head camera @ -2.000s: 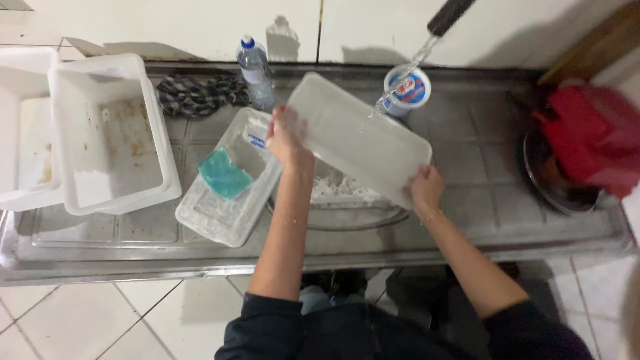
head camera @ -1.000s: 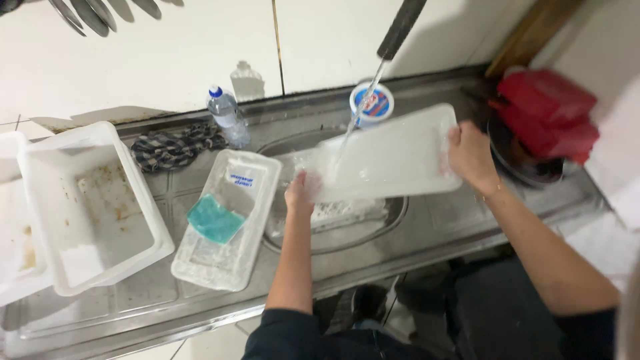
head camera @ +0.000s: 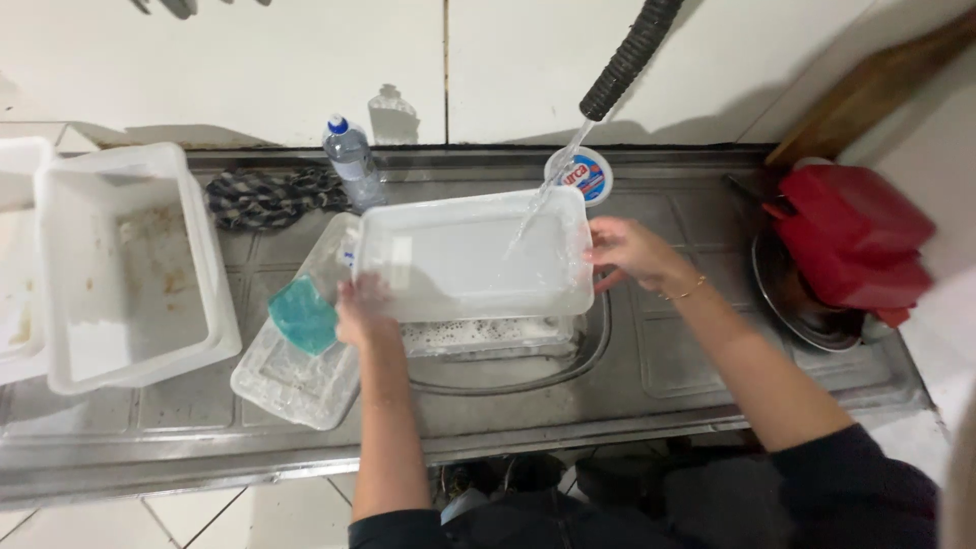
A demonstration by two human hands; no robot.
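Both hands hold a white plastic lid (head camera: pixel 457 259) over the sink, under running water from a black corrugated hose (head camera: pixel 631 61). My left hand (head camera: pixel 367 309) grips its lower left corner, slightly blurred; my right hand (head camera: pixel 629 255) grips its right edge, thumb and fingers partly behind it. Below the lid, a soapy plastic container (head camera: pixel 496 335) lies in the oval sink basin (head camera: pixel 496 387), mostly hidden. Left of the basin a second, sudsy lid (head camera: pixel 297 389) rests on the steel counter, with a teal scrubbing cloth or pad (head camera: pixel 303 315) on it, close to my left hand.
Soiled white plastic bins (head camera: pixel 130 267) stand at the left. Along the back are a checkered cloth (head camera: pixel 263 200), a clear bottle with a blue cap (head camera: pixel 357 164) and a round white tub (head camera: pixel 583 177). At the right, a red plastic object (head camera: pixel 854 236) lies over a dark pan (head camera: pixel 808 313).
The lid in my hands has gone from slanted to nearly level across the basin, with water still running onto it. The sudsy lid and the teal piece stay on the counter.
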